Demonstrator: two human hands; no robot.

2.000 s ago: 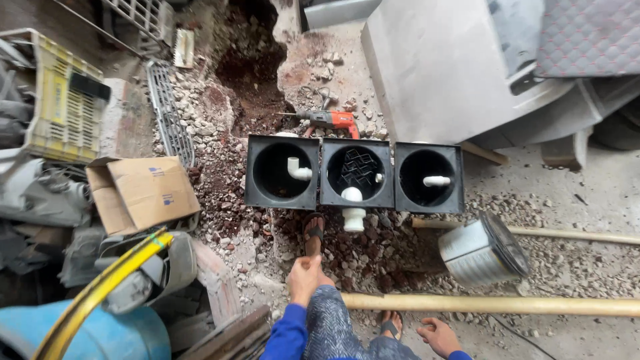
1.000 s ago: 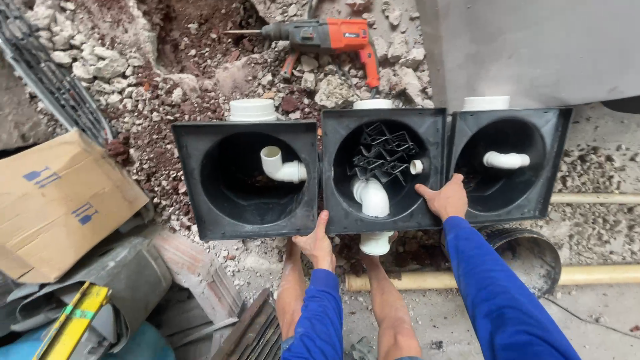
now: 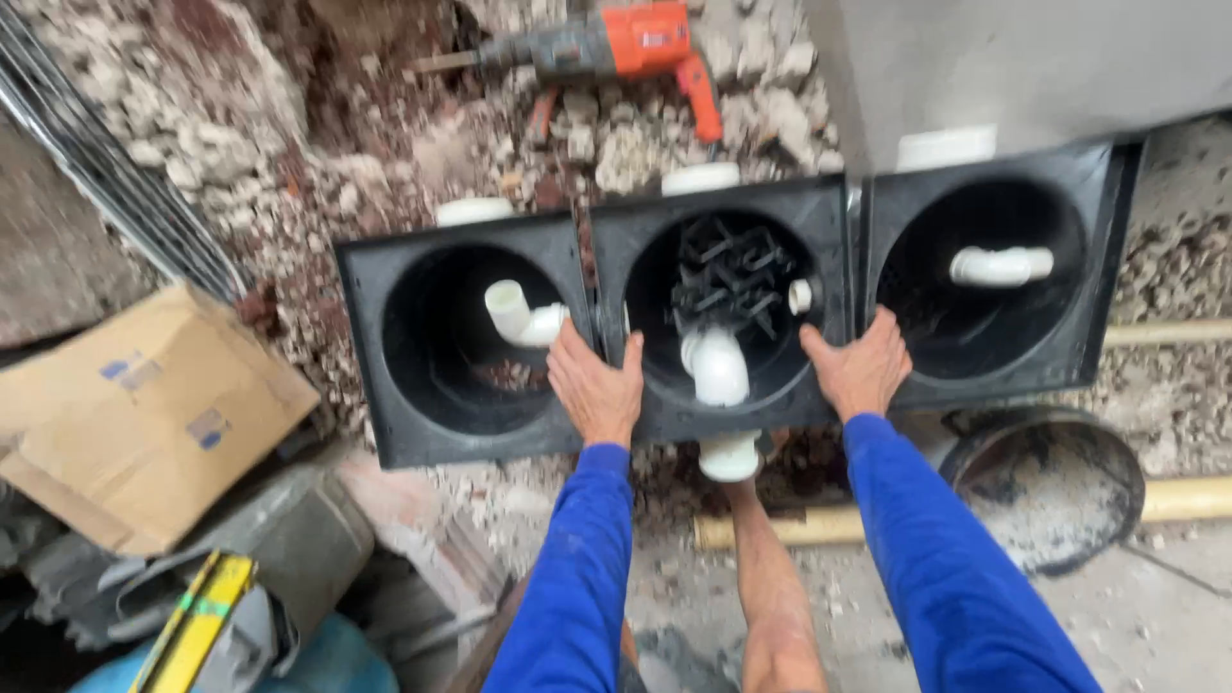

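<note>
Three joined black plastic boxes with round openings lie across the rubble. My left hand (image 3: 599, 385) grips the adjoining walls of the left box (image 3: 423, 448) and the middle box (image 3: 664, 419). Over the walls between the middle box and the right box (image 3: 1020, 385) my right hand (image 3: 857, 364) is hooked, its thumb in the middle opening. A white PVC elbow (image 3: 525, 316) shows in the left opening, another white elbow (image 3: 720, 368) in the middle one beside a black plastic lattice (image 3: 731, 269), and a white pipe fitting (image 3: 1001, 266) in the right one.
An orange and grey rotary hammer (image 3: 616, 43) lies on broken concrete behind the boxes. A cardboard box (image 3: 154, 414) and a yellow level-like bar (image 3: 197, 626) are at left. Near the right box stand a round bucket (image 3: 1049, 491) and a pale pipe (image 3: 799, 529). A grey metal panel (image 3: 1001, 67) borders the upper right.
Two seconds ago both hands were away from the boxes; one second ago they were on the middle box. Now they grip farther up its side walls, and the row of boxes is tilted. The view is closer.
</note>
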